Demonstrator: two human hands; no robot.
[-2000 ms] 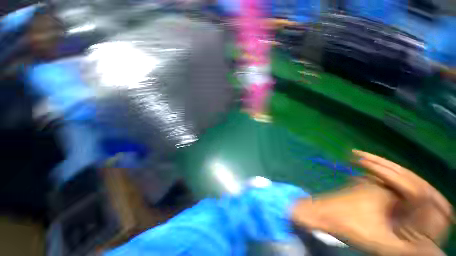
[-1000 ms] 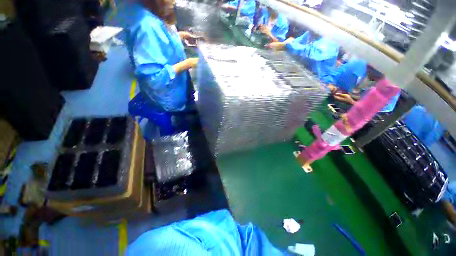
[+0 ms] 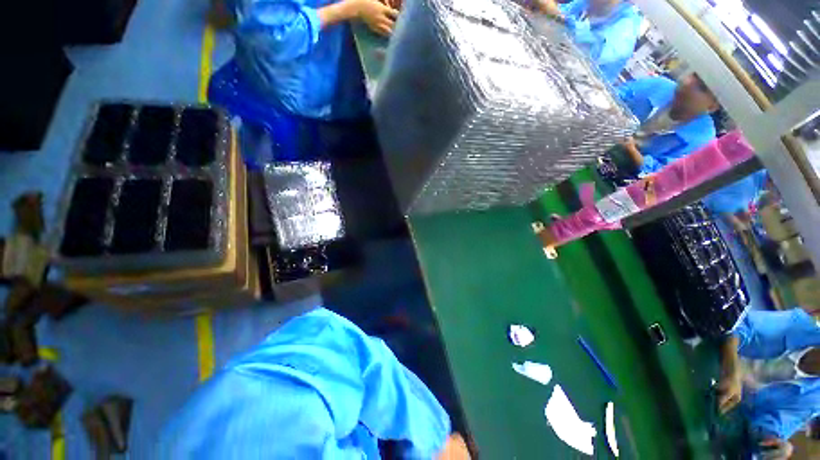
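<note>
My left arm in a blue sleeve reaches in from the bottom edge. Only a sliver of my left hand (image 3: pixel 459 446) shows, cut off by that edge; its fingers are hidden. My right hand is out of the picture. On the glossy green bench (image 3: pixel 476 305) lie a crumpled white scrap (image 3: pixel 521 336), a pale-blue and white strip (image 3: pixel 534 371) below it, a larger torn white piece (image 3: pixel 569 420) and a narrow curved white piece (image 3: pixel 611 429). A thin dark-blue stick (image 3: pixel 597 362) lies to the right of the scraps.
A tall stack of silvery clear trays (image 3: pixel 503 117) stands at the bench's far end. A pink-wrapped post (image 3: pixel 647 189) slants beside the belt, which carries a small device (image 3: pixel 658 333). A carton (image 3: pixel 162 287) with black-pocketed trays (image 3: pixel 144 180) is on the floor left. Several workers in blue sit around.
The view has turned and sharpened. My left sleeve shows larger, with a sliver of hand. More white pieces show on the near bench, and the tray stack sits higher in view.
</note>
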